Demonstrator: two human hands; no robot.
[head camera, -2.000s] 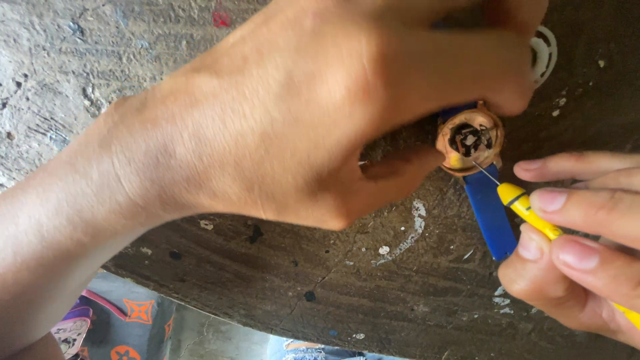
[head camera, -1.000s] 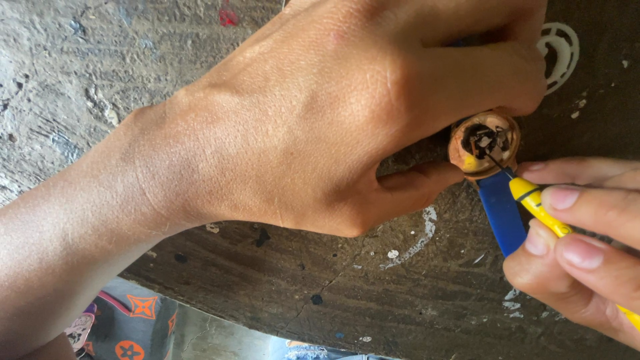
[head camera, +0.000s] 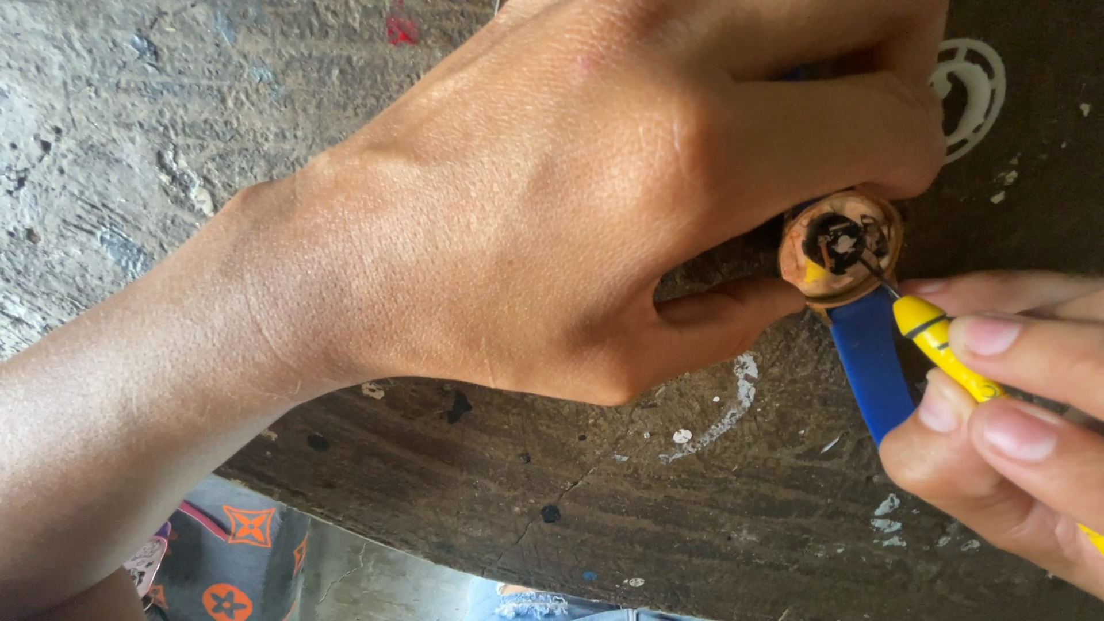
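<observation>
My left hand (head camera: 604, 190) reaches across from the left and grips a round, copper-coloured watch case (head camera: 841, 250) between its thumb and fingers. The case is open and shows a dark centre with small metal parts. A blue strap (head camera: 871, 366) runs down from it toward my right hand. My right hand (head camera: 1018, 405) holds a slim yellow-handled tool (head camera: 940, 345) with black bands; its thin metal tip is inside the case, near the dark centre. The fingertips of my left hand are partly hidden.
The worn wooden tabletop (head camera: 483, 466) has paint spots and scratches. A white ring-shaped piece (head camera: 992, 95) lies past my left fingers. Beyond the table's curved near edge are patterned grey-and-orange fabric (head camera: 207, 552) and ripped blue jeans (head camera: 526, 604).
The tool's tip has moved from the lower rim of the watch case toward its dark centre. My left hand has kept its hold on the case.
</observation>
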